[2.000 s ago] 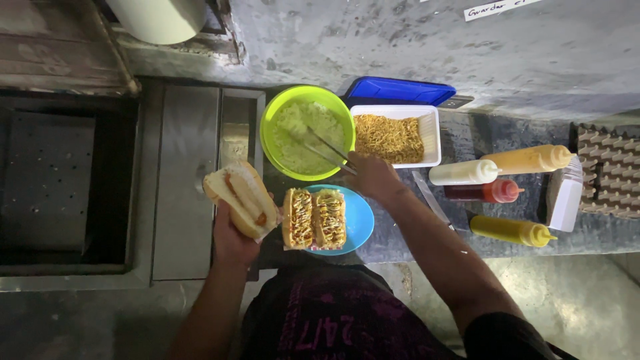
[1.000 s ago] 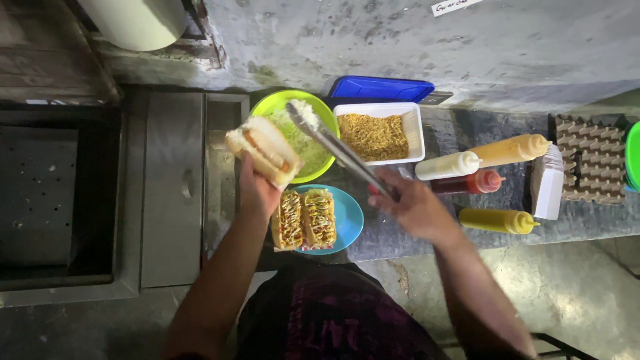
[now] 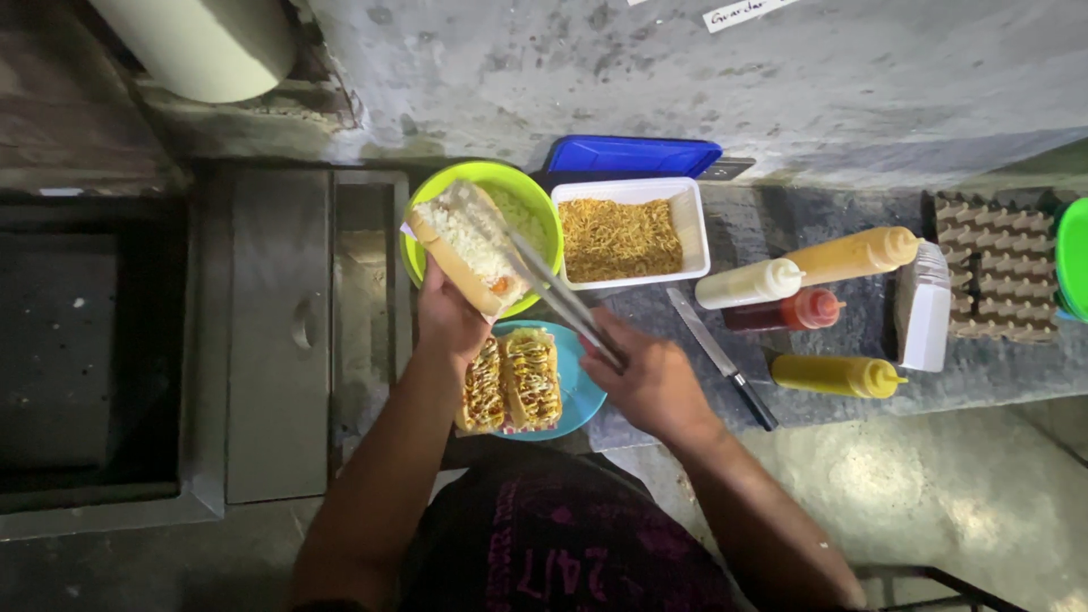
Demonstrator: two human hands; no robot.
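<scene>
My left hand (image 3: 450, 319) holds a hot dog bun (image 3: 463, 246) tilted over a lime-green bowl (image 3: 548, 204), with pale shredded filling along the bun and a bit of orange sausage at its lower end. My right hand (image 3: 650, 374) grips metal tongs (image 3: 565, 302), whose tips lie over the filling. More pale shreds show in the bowl. Just below, a blue plate (image 3: 586, 399) carries two dressed hot dogs (image 3: 533, 378) topped with zigzags of sauce. A white tub (image 3: 695, 229) of golden shoestring bits stands right of the bowl.
A serrated knife (image 3: 714, 348) lies on the dark counter (image 3: 816, 191). Right of it are several sauce bottles (image 3: 833, 376), a white carton (image 3: 925, 314) and egg trays (image 3: 1003, 272). A blue lid (image 3: 633, 157) leans at the wall. A dark recessed basin (image 3: 59, 340) is at far left.
The tongs went from the bowl to the bun, first lifting pale shreds. The bun, with little pale topping earlier, now bears a thick layer and has moved over the bowl.
</scene>
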